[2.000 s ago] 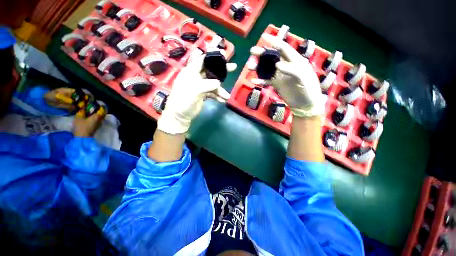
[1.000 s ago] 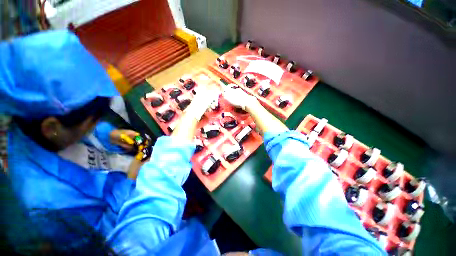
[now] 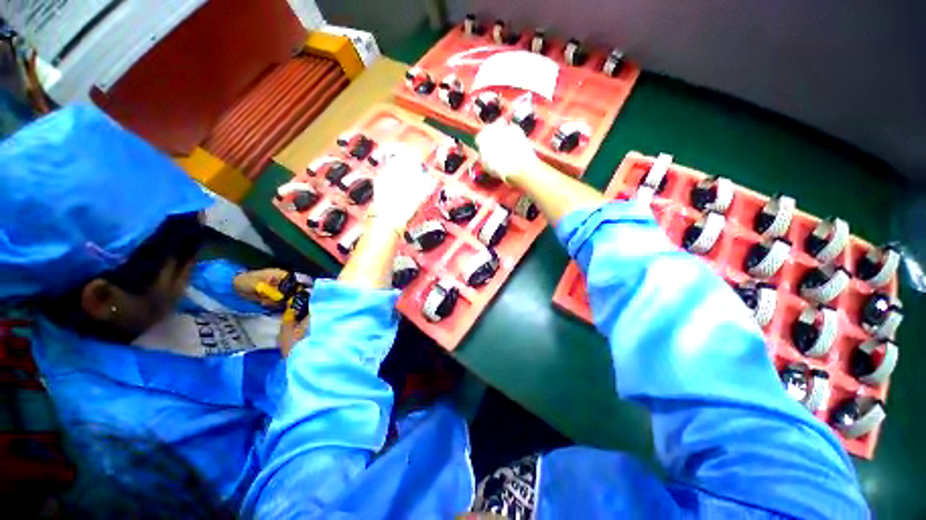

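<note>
Red compartment tray (image 3: 454,330) lies in front of me, with black watches on pale straps in many pockets. My left hand (image 3: 403,185), in a white glove, is low over its middle pockets. My right hand (image 3: 505,150), also gloved, is at the border between this tray and the back tray (image 3: 599,96). The fingers of both hands are blurred and partly hidden, so I cannot tell whether either holds a watch. A smartwatch (image 3: 460,209) sits in a pocket just right of my left hand.
Another red tray (image 3: 863,443) full of watches lies at the right. A white slip (image 3: 518,74) lies on the back tray. A person in blue smock and cap (image 3: 91,203) sits at the left, handling a dark item. Red trays (image 3: 269,107) are stacked at the upper left. Grey partition (image 3: 772,61) stands behind.
Two seconds ago each hand held up a dark watch; now both are down at the trays. Since one second ago my hands have moved further apart, and the view has shifted.
</note>
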